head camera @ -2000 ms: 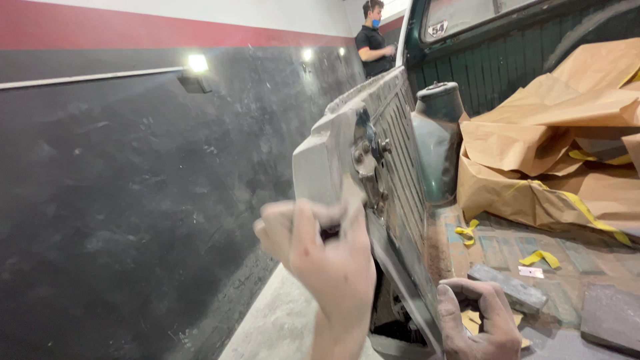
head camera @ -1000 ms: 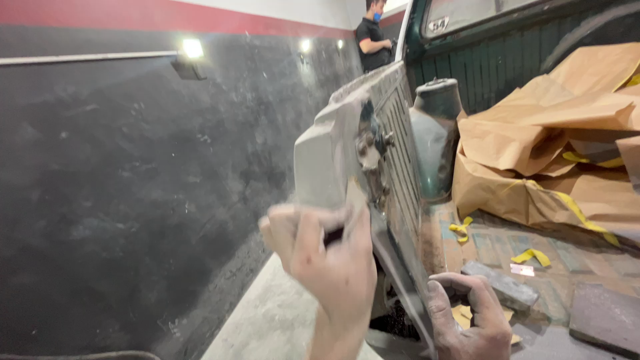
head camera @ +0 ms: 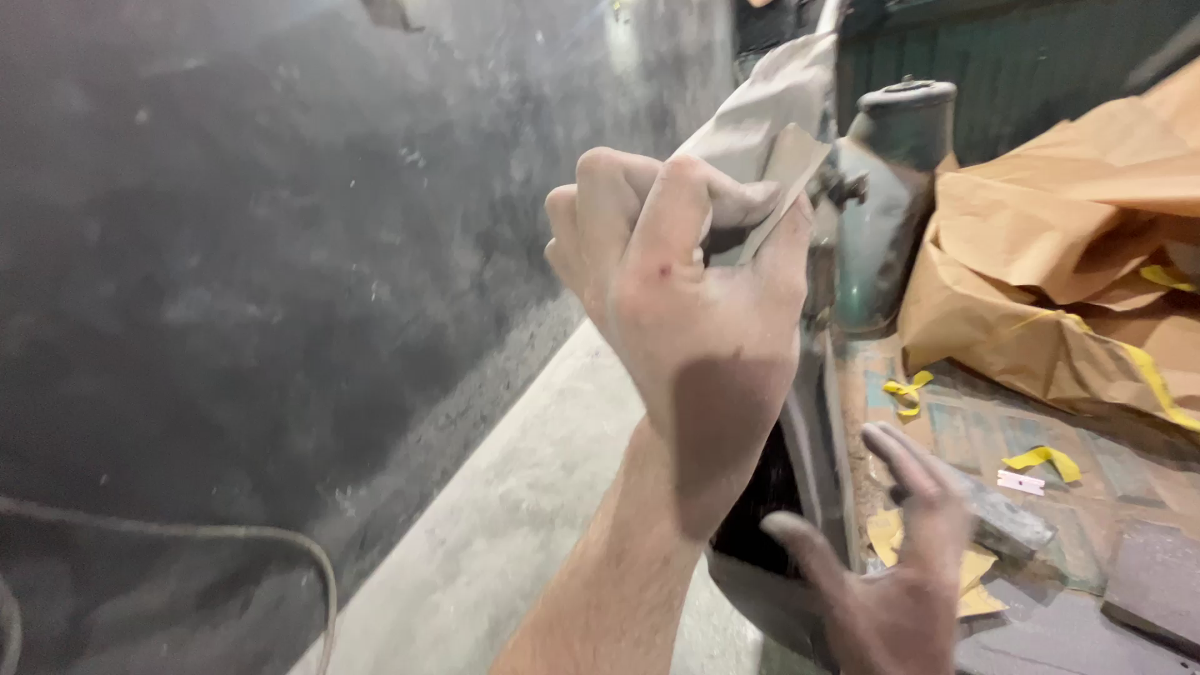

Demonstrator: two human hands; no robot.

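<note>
My left hand, dusty with its back toward me, pinches a folded thin pale sheet, probably sandpaper, between thumb and fingers. It is in front of the upright, grey-coated vehicle panel; whether it touches the panel is hidden. A metal latch fitting sticks out just right of the thumb. Lower right, my right hand is blurred, its thumb and fingers spread, holding nothing. It is near the panel's lower edge, beside a grey block and torn yellow paper pieces.
Crumpled brown masking paper with yellow tape covers the right side, beside a grey-green cylinder-like part. Tape scraps, a small blade-like piece and a dark flat slab lie on the ridged bed. A hose runs along the dark wall.
My right hand has opened from its curled pose at the panel's edge. My left hand is higher against the panel, with the folded sheet showing more. The view has tilted down and come closer.
</note>
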